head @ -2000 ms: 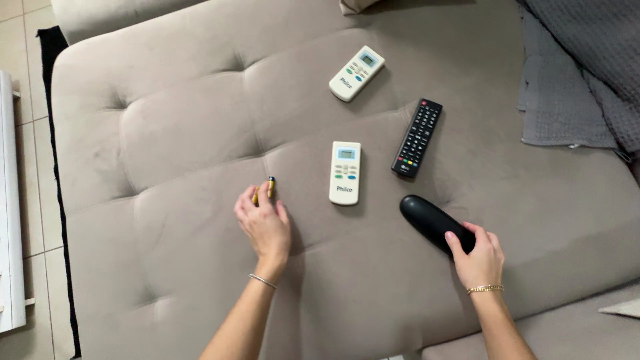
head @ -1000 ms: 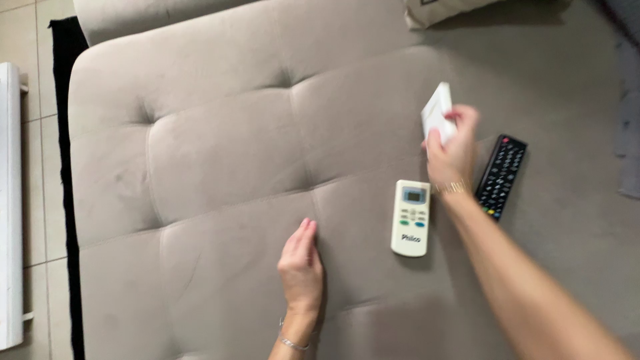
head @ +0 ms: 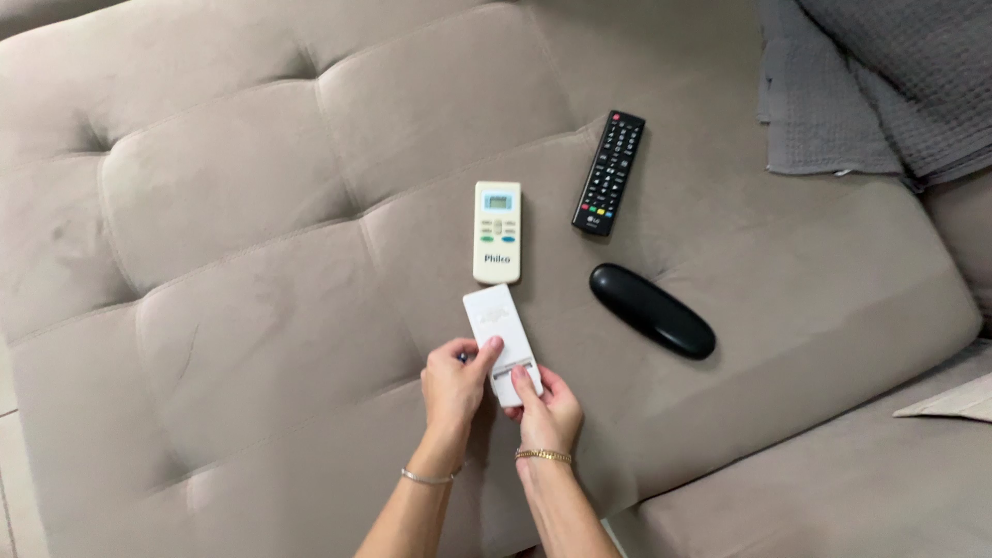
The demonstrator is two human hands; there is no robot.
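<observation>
Both my hands grip a white remote control (head: 496, 322), back side up, its battery cover partly slid so that a dark gap shows. My left hand (head: 455, 380) pinches its left edge and also keeps a small dark-ended thing, likely a battery (head: 463, 357), mostly hidden by the fingers. My right hand (head: 546, 403) holds the lower end, thumb on the cover. Just above lies a cream Philco air-conditioner remote (head: 497, 232), face up. A black LG television remote (head: 610, 173) rests to the upper right. Below that is a smooth black oblong case or remote (head: 652, 311).
Everything lies on a tufted taupe sofa seat (head: 248, 186). A grey woven blanket (head: 837, 108) is bunched at the upper right. The corner of a light cushion or cloth (head: 953, 399) shows at the right edge, and floor tile at the lower left.
The black oblong object was under my right hand two seconds ago and now lies free. My right hand picked up the upper white remote and brought it down to my left hand.
</observation>
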